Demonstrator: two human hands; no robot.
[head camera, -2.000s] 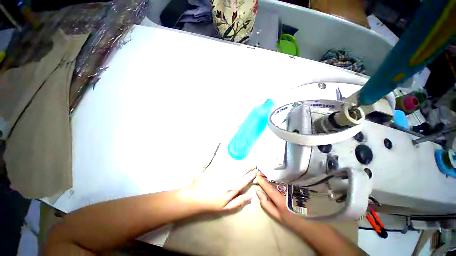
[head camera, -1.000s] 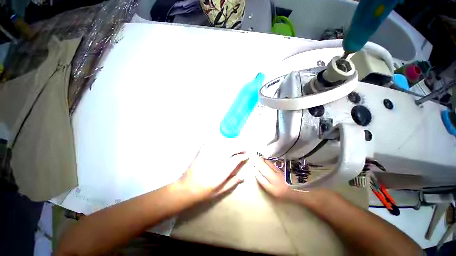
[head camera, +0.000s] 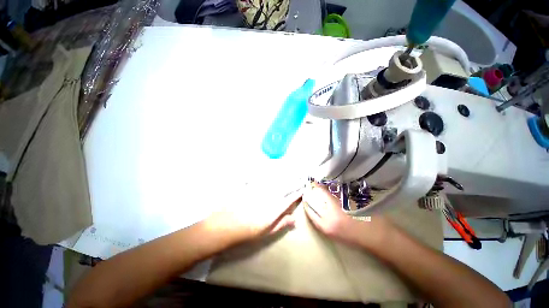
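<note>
A khaki cloth panel (head camera: 301, 264) lies under both hands and hangs toward the table's front edge. My left hand (head camera: 259, 210) lies on the cloth, whitened by glare, its fingertips close to the needle area. My right hand (head camera: 325, 210) lies just beside it, fingertips at the seam by the needle area of the white sewing machine (head camera: 481, 162). The fingertips nearly meet; whether they pinch the cloth is washed out by glare. The presser foot and needle are not clear.
A light-blue flat piece (head camera: 286, 123) is left of the machine head. Spare khaki pieces (head camera: 51, 174) lie at left. Orange-red handled snips (head camera: 463, 230) lie under the machine arm. A teal-handled tool (head camera: 427, 21) stands on the head. A green container (head camera: 336, 26) is in the back trough.
The view has shifted, so the machine and blue piece sit higher in the picture. The hands remain near the needle area, with the right hand's fingers now closer to the left's.
</note>
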